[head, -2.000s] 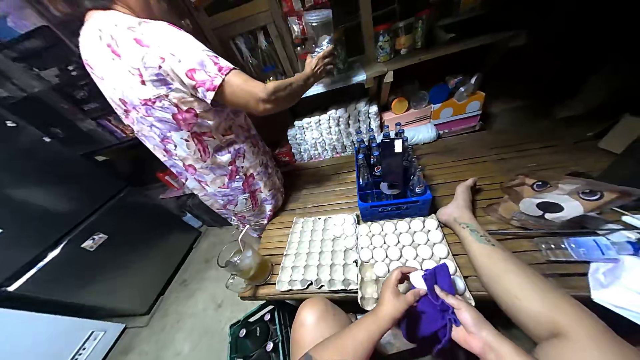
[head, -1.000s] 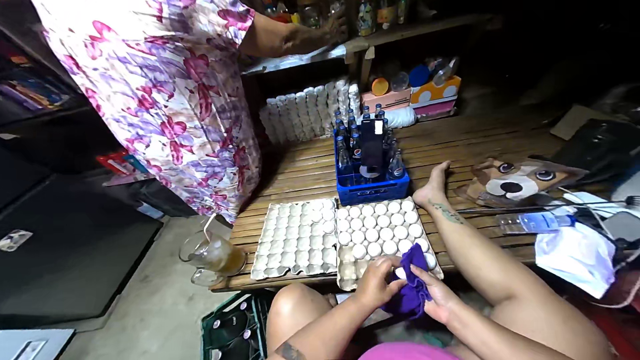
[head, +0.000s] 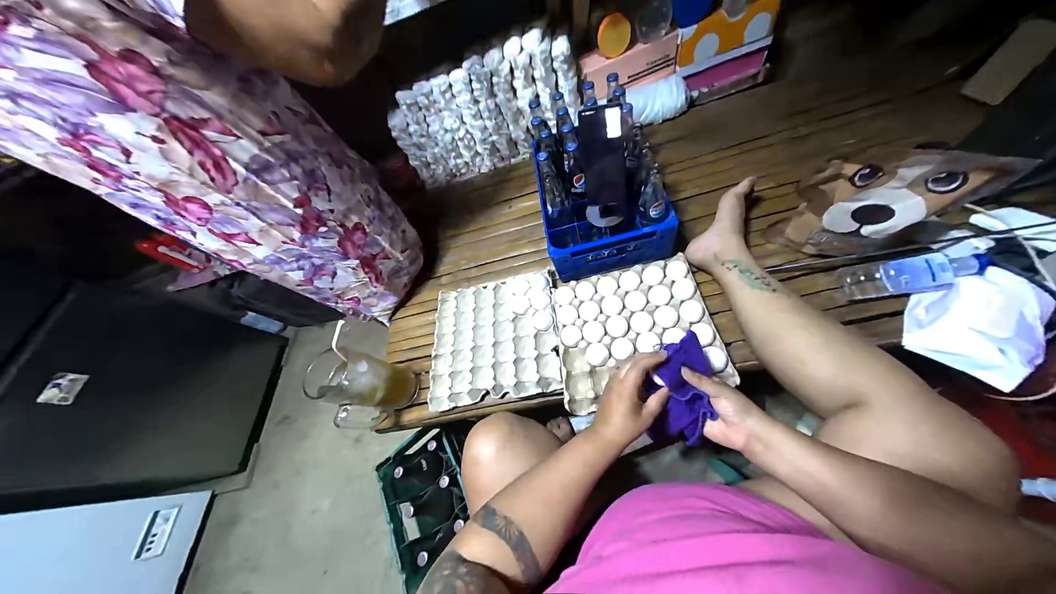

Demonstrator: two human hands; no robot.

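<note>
My left hand (head: 631, 400) holds a white egg (head: 658, 380), mostly covered by a purple cloth (head: 686, 404). My right hand (head: 726, 408) grips the cloth from the other side, its thumb pressed on the folds. Both hands are over the near edge of a cardboard egg tray (head: 582, 389) that holds many white eggs in rows, with bare cups at its near left. Touching it on the left is a second egg tray (head: 483, 346), with several eggs at its far right corner and bare cups elsewhere.
A blue crate (head: 615, 252) of glass bottles, a phone leaning on them, stands behind the trays. A glass pitcher (head: 371, 381) is at the table's left edge, a green bottle crate (head: 412, 495) below. A plastic bottle (head: 899, 275) lies right of my leg. Another person (head: 330, 223) stands at left.
The other person has come nearer on the left, and the arm that reached to the shelf is now at the top edge. My hands stay together on the cloth. The view has tilted down.
</note>
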